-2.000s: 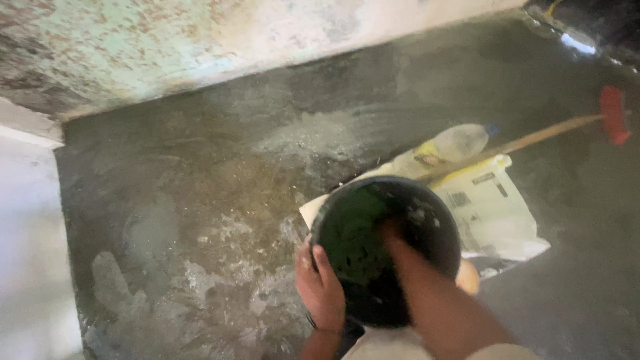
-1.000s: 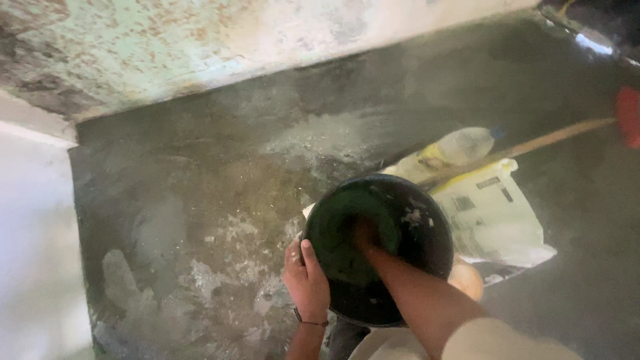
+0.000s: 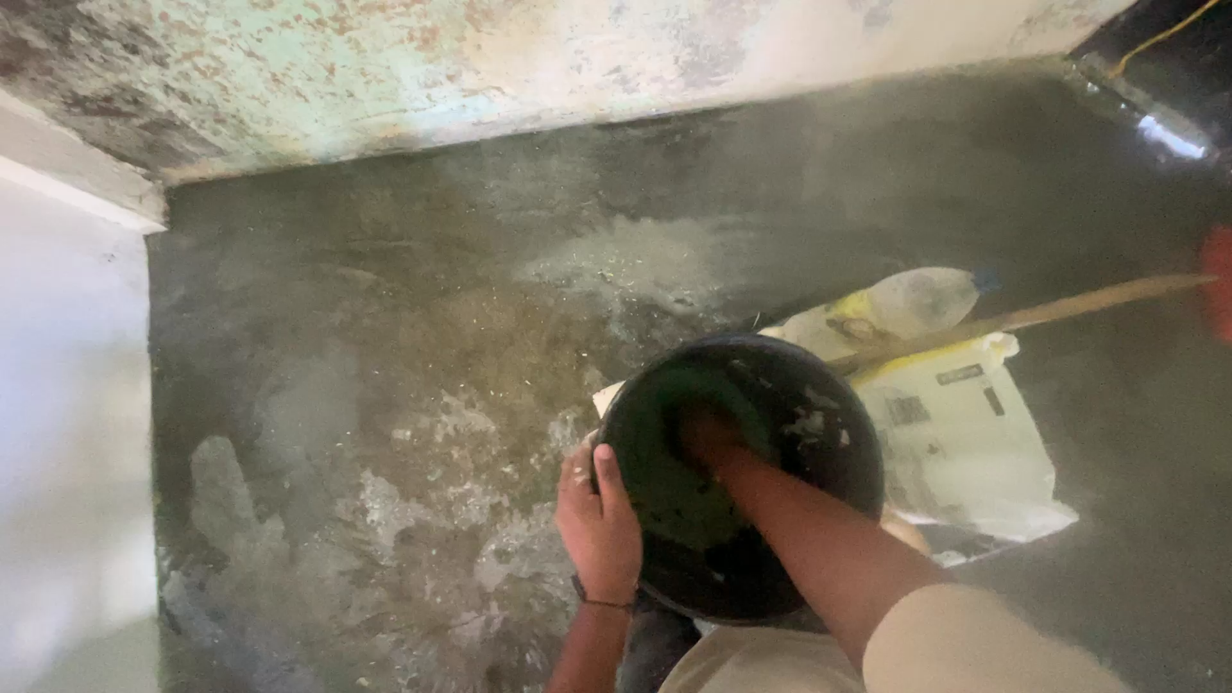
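Observation:
A round black bucket (image 3: 837,481), tilted so that its opening faces me, is held close to my body. My left hand (image 3: 602,520) grips its left rim, thumb toward the opening, with a thin dark band at the wrist. My right hand (image 3: 712,433) reaches deep inside, where it is dark; the fingers are hidden, so whether they hold anything cannot be seen. Green material shows dimly within, and pale residue sticks to the inner wall on the right.
Beyond the bucket lie a clear plastic bottle (image 3: 919,300) with a blue cap, a wooden stick (image 3: 1068,306) reaching toward a red object (image 3: 1218,284), and a printed white sack (image 3: 962,452). A stained wall (image 3: 539,67) borders the patchy concrete floor (image 3: 385,337); a white wall (image 3: 72,404) stands left.
My right hand has moved left and deeper inside the bucket since two seconds ago. My left hand stays at the left rim.

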